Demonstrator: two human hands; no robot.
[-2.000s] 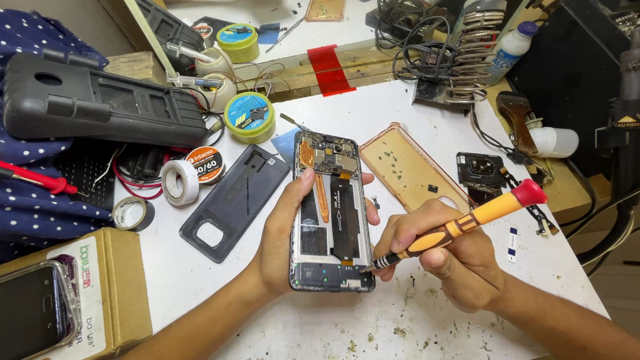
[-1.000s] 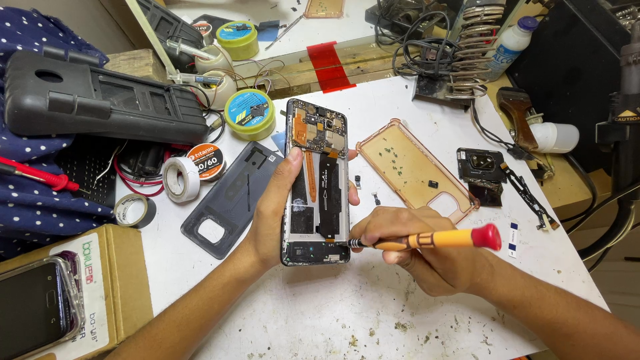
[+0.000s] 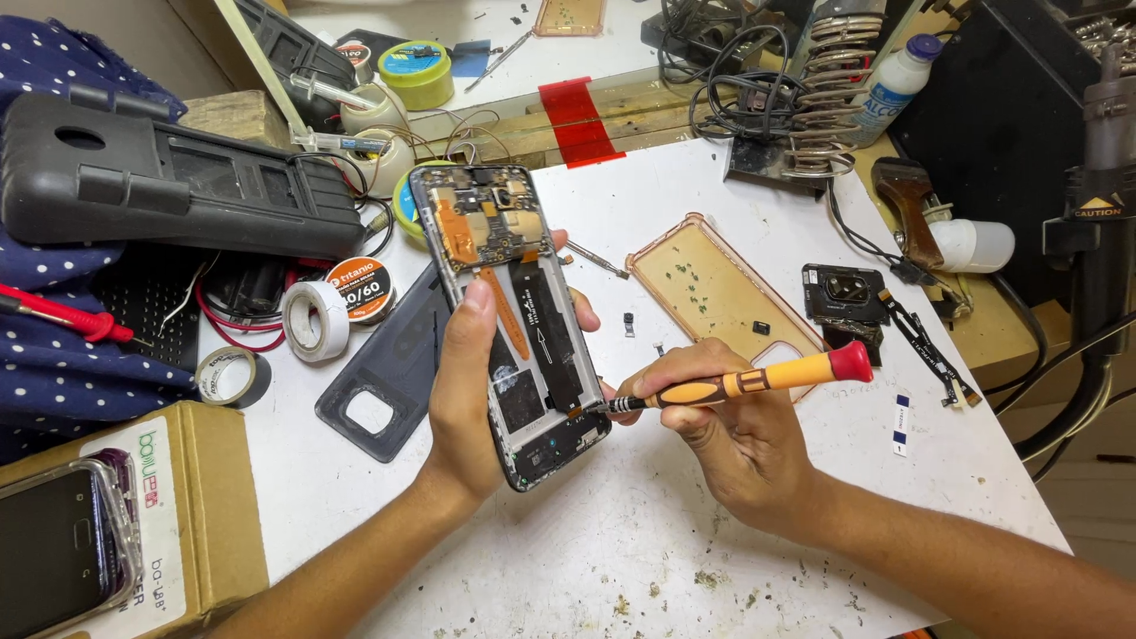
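Note:
My left hand (image 3: 475, 382) grips an opened smartphone (image 3: 506, 355) by its sides, its circuit board bare at the top and a black flex cable (image 3: 543, 333) running down its middle. In my right hand (image 3: 737, 426) is a precision screwdriver (image 3: 754, 377) with a yellow and brown handle and a red cap. Its tip is at the phone's lower right edge, beside the cable's bottom end; whether it touches a screw cannot be told. A dark phone back cover (image 3: 390, 373) lies to the left, partly behind the phone and my left hand.
Right of the phone lie a clear phone case (image 3: 710, 275) with tiny bits in it, a camera cover (image 3: 843, 297) and a loose flex cable (image 3: 927, 351). Tweezers (image 3: 596, 259) lie behind. Tape rolls (image 3: 315, 321), a solder spool (image 3: 362, 288) and a boxed phone (image 3: 67, 537) stand left.
The phone in my left hand has tilted, its top now leaning left. The screwdriver has stayed by the phone's lower right part, its handle swinging from steep to nearly level, then slightly up.

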